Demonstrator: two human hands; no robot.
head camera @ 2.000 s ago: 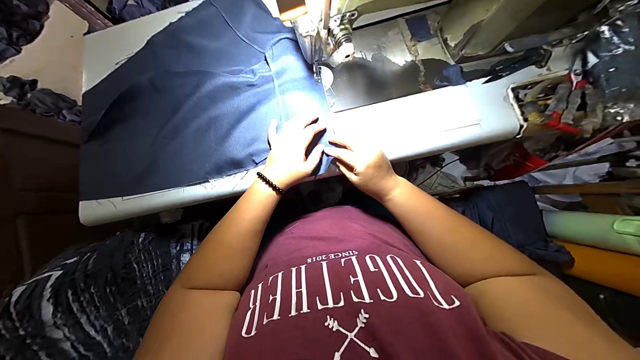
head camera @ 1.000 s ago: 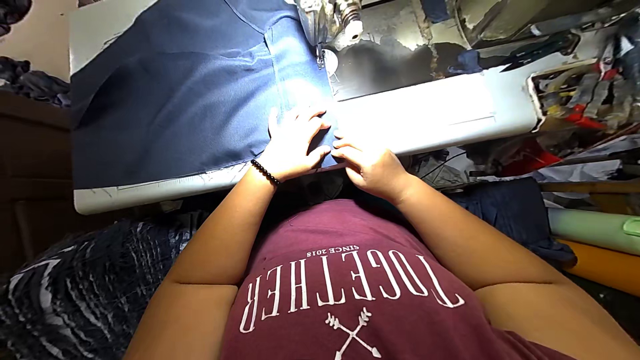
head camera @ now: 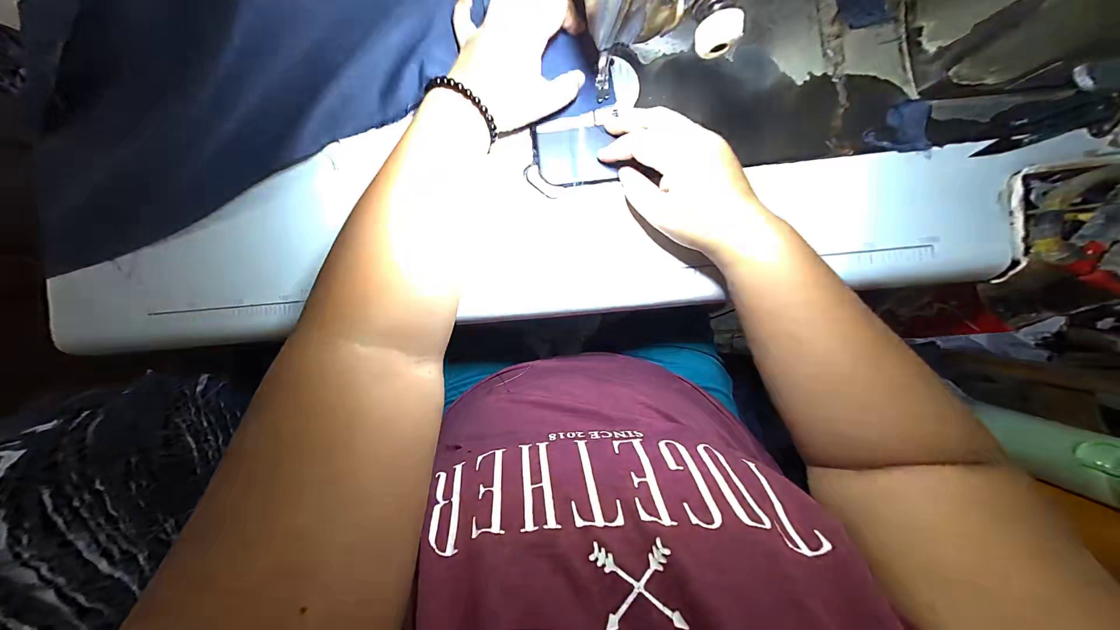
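Observation:
Dark navy fabric [head camera: 262, 96] covers the upper left of a white sewing machine bed [head camera: 542, 254]. My left hand [head camera: 516, 66], with a black bead bracelet [head camera: 464, 96] at its wrist, lies palm down on the fabric, left of the presser foot [head camera: 603, 83]; its fingertips are partly cut off by the top edge. My right hand [head camera: 678, 171] rests just below and right of the presser foot, thumb and fingers bent near the slide plate [head camera: 573, 156]. Glare hides whether it pinches a bit of the cloth's edge.
Worn dark machine parts [head camera: 744, 105] lie right of the needle. A white hand wheel or knob [head camera: 719, 31] is at the top. Printed rulers [head camera: 892, 254] mark the bed's front edge. Dark frayed cloth [head camera: 114, 507] is at lower left, a green roll [head camera: 1050, 446] at right.
The fabric and my left hand have moved away from me, up toward and beside the needle. The slide plate and front of the bed are uncovered. The right hand is now close to the presser foot.

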